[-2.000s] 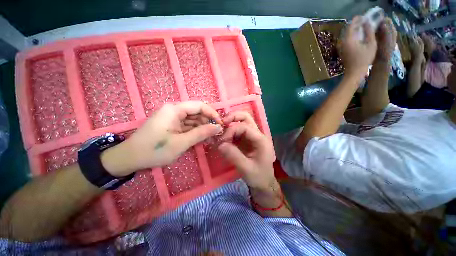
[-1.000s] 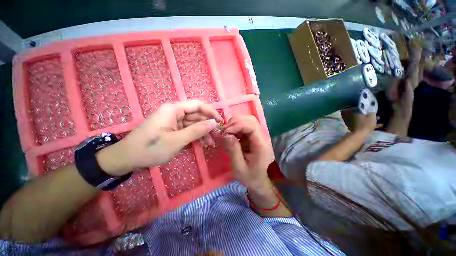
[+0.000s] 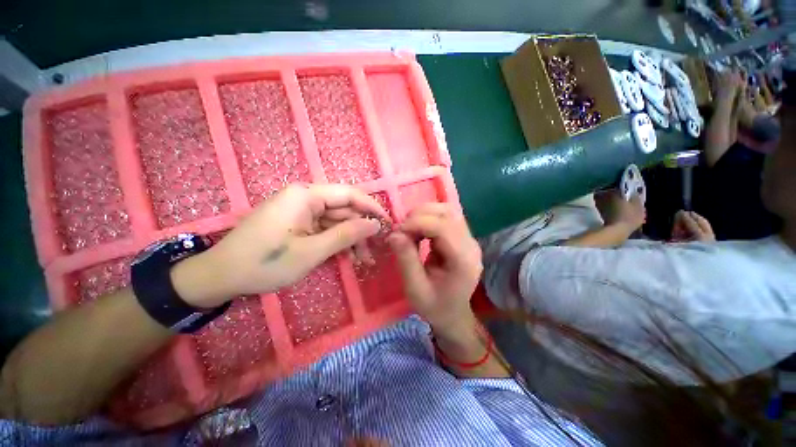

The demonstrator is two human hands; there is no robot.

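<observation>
A pink foam tray lies in front of me, with rectangular pockets in two rows. Small shiny metal rings fill most pockets; the far right pocket of the back row is empty. My left hand, with a black watch on the wrist, is over the tray's front row, thumb and fingertips pinched around small metal rings. My right hand, with a red string on the wrist, meets it at the fingertips. The pinched rings are tiny and partly hidden by the fingers.
An open cardboard box of dark coppery bits stands right of the tray, with white plastic parts beside it. A neighbour in a light shirt sits close on my right, holding a white part. A pale rail runs behind the tray.
My hands stay over the same place with small finger movements. The neighbour's raised hands have come down from beside the box towards the lap, uncovering the white parts.
</observation>
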